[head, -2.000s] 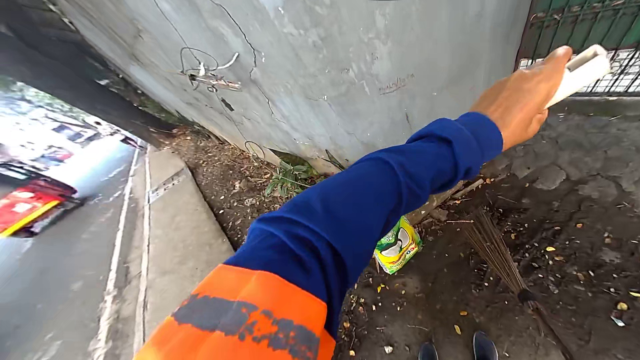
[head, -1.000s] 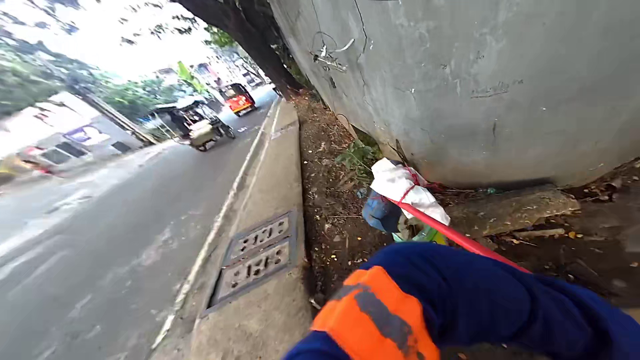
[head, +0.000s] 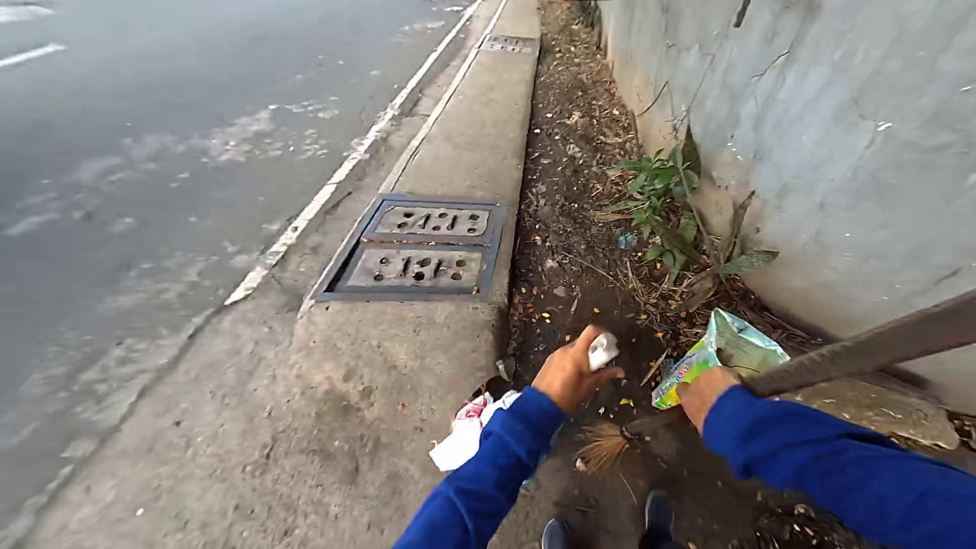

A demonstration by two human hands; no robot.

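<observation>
My left hand (head: pixel 572 371) is closed around a small white object (head: pixel 603 350), its kind unclear, above the dirt strip. My right hand (head: pixel 703 393) grips the edge of a green and yellow plastic packet (head: pixel 743 343), whose mouth gapes toward the wall. A long dark shaft (head: pixel 869 351) crosses by the right wrist; whether that hand also holds it, I cannot tell. Beneath the hands, the bristles of a stick broom (head: pixel 604 447) rest on the soil. White plastic with red marks (head: pixel 469 435) lies at the curb, partly behind my left forearm.
A concrete curb walk (head: pixel 473 152) with a metal-framed drain cover (head: pixel 418 248) runs beside the road (head: pixel 152 152). Leafy plants (head: pixel 663 206) grow against the grey wall (head: pixel 862 152). A flat stone slab (head: pixel 884 412) lies at the wall's foot. My shoes (head: pixel 658 511) stand on the soil.
The view has swung down toward the curb. Both hands now show low in front of me. The packet, on the ground two seconds ago, is now in my right hand.
</observation>
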